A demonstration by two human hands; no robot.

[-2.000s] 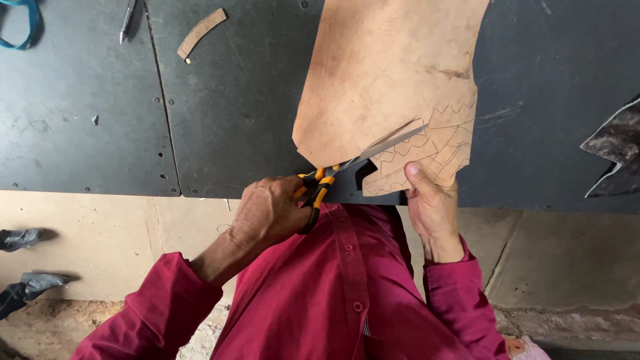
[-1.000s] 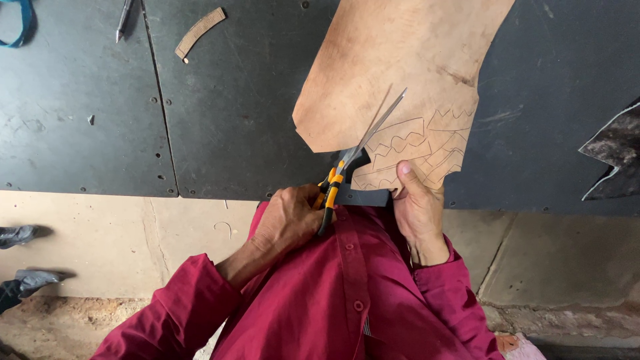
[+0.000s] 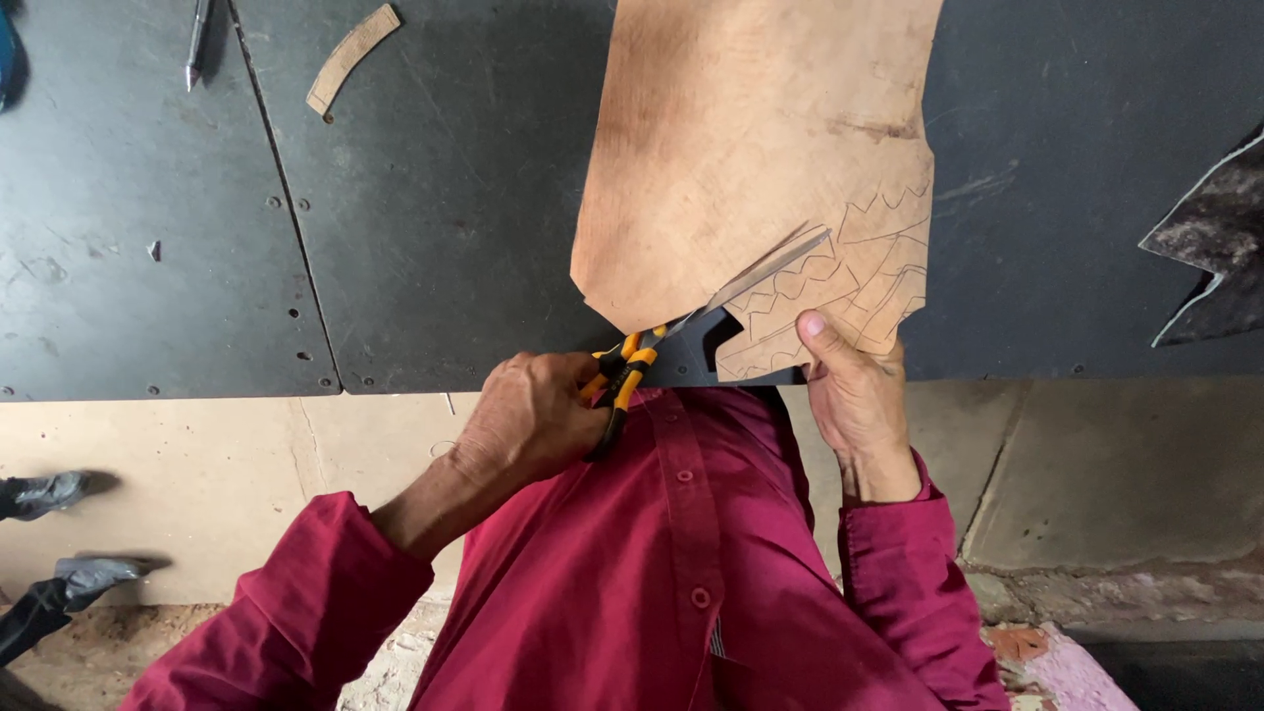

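Observation:
My left hand [image 3: 538, 410] grips the yellow and black handles of a pair of scissors [image 3: 765, 269] at the table's near edge. The long metal blades lie along a piece of tan leather [image 3: 750, 128], beside the pen-drawn zigzag and straight lines near its lower right corner; they look nearly closed. My right hand [image 3: 854, 395] pinches that marked corner, thumb on top and fingers underneath. The leather's near edge has a notch between the scissors and my right thumb.
On the dark table [image 3: 444, 197] lie a curved tan strip [image 3: 353, 59] and a pen [image 3: 198, 44] at the upper left. A dark, ragged-edged piece of material [image 3: 1220, 247] lies at the right. Another person's shoes [image 3: 99, 578] stand on the floor at the lower left.
One second ago the blades stood apart and pointed more steeply up over the leather; now they are closer together and slant further right. Both hands keep their holds.

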